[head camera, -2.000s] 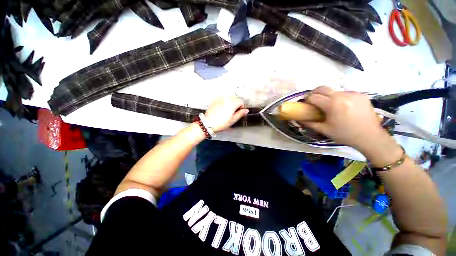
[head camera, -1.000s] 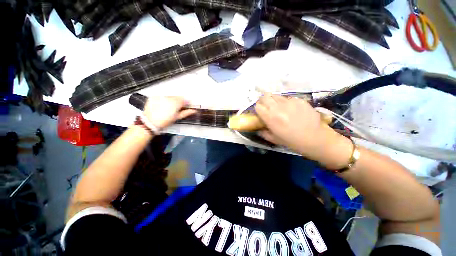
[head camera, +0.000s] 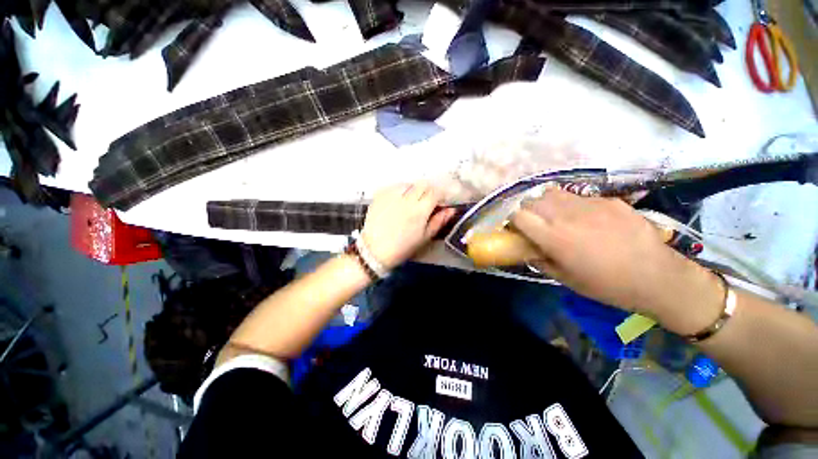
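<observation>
A narrow dark plaid strip (head camera: 287, 216) lies along the near edge of the white table. My left hand (head camera: 401, 224) is on its right part, fingertips pinching it just left of the iron's tip; the hand hides part of the strip. My right hand (head camera: 583, 238) grips the light wooden handle of the steam iron (head camera: 500, 204), whose pointed tip faces left beside my left fingertips. The iron and my right hand hide whatever part of the strip is beneath them.
Wider plaid strips (head camera: 260, 116) lie stacked beyond the working strip. A grey-blue scrap (head camera: 408, 126) lies near them. More plaid pieces (head camera: 619, 67) are heaped at the far side. Scissors (head camera: 771, 56) lie far right. A black hose (head camera: 744, 177) trails right. A red bin (head camera: 109, 235) is below left.
Since one second ago my left hand has moved right along the strip, closer to the iron. The iron has moved slightly right. More of the strip's left part shows. The view has shifted.
</observation>
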